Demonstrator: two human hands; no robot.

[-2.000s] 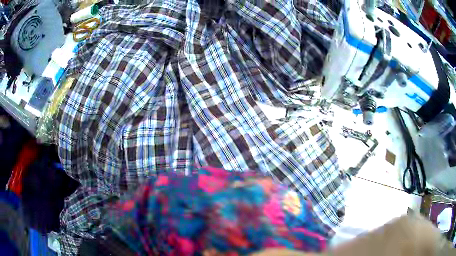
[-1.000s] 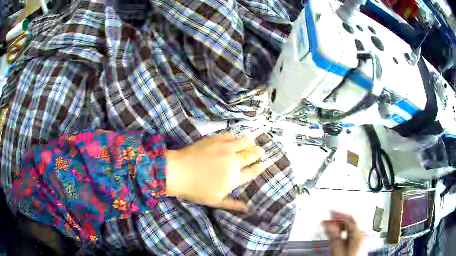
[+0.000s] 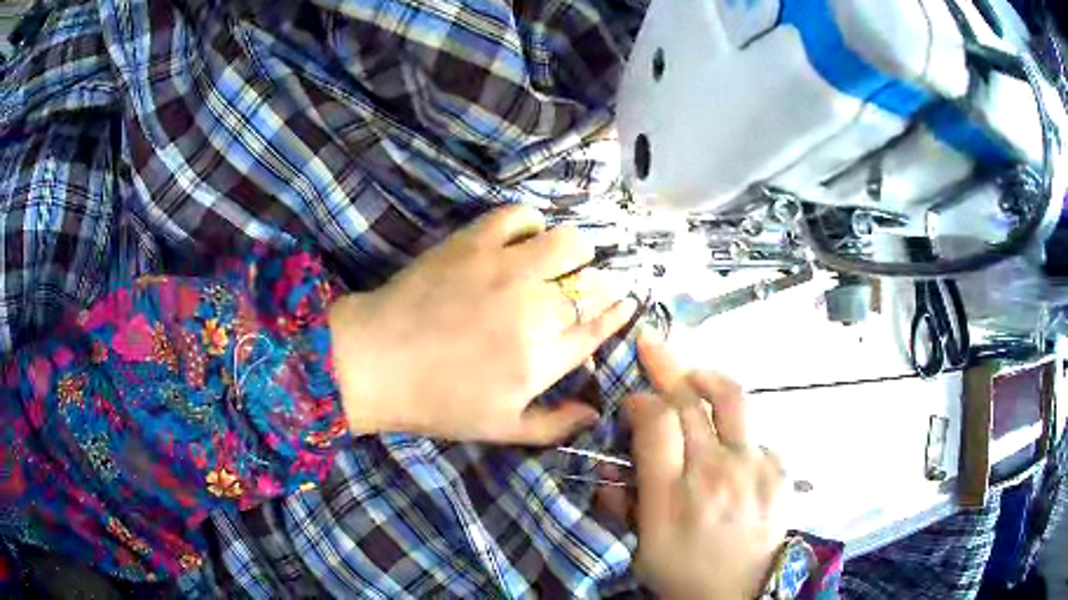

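Plaid shirt cloth in dark brown, white and blue lies heaped at the left and behind the machine. My left hand, ringed, lies over it and holds it with bent fingers just in front of the needle area. My right hand is beside it, its index fingertip at the cloth edge close to the left fingertips. A slim silver two-pronged tool sticks out from the right hand's palm side. The white sewing machine head stands above. The needle point itself cannot be made out among the metal parts.
A silver arm lies flat right of the needle area. Black-handled scissors lie at the right. A brown-edged framed panel is at the table's far right. A black cable curves across the machine front.
The view has moved closer to the machine. My left hand has come up to the needle area. My right hand has moved in from the lower right to the cloth, with the silver tool now visible.
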